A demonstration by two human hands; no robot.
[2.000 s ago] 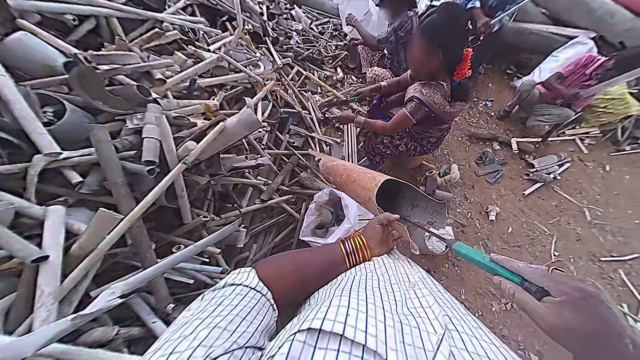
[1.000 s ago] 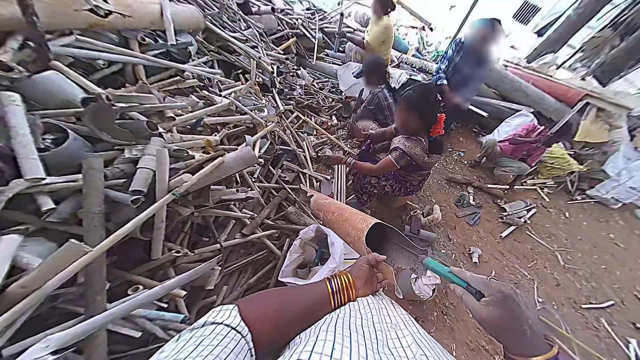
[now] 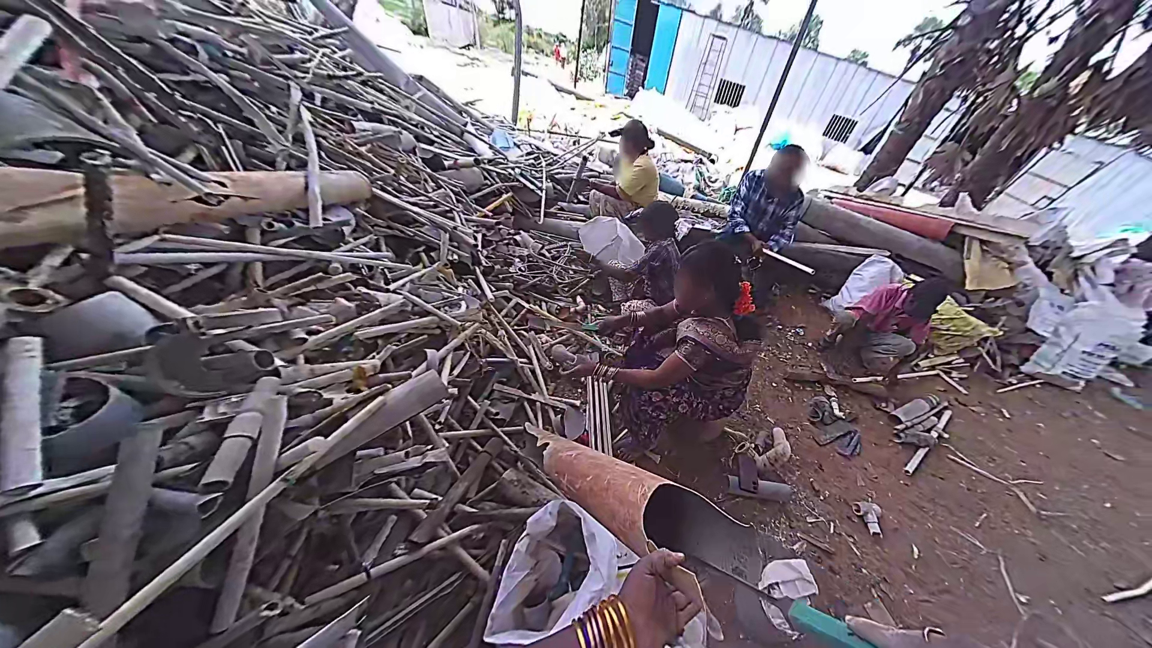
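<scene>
A split, wide pipe piece (image 3: 603,477), orange-brown outside and dark inside, lies in front of me with its cut end facing my side. My left hand (image 3: 661,598), with bangles at the wrist, is closed on a thin tan piece at the pipe's near edge. At the bottom right a tool's green handle (image 3: 828,625) shows, its thin metal shaft reaching toward the pipe. My right hand (image 3: 895,634) is barely visible at the bottom edge, at the end of that handle. Below the pipe stands an open white sack (image 3: 549,576) with pieces inside.
A large heap of scrap pipes (image 3: 360,360) fills the left side. A seated co-worker (image 3: 693,360) is just beyond the pipe, with several other people farther back. Small pipe fittings (image 3: 868,516) and broken pieces (image 3: 922,423) lie on the dirt at the right. White bags (image 3: 1080,328) are piled at the far right.
The view has tilted up strongly, bringing the shed and trees into sight. My hands and the green-handled tool now sit at the bottom edge; my left hand remains at the pipe's near end.
</scene>
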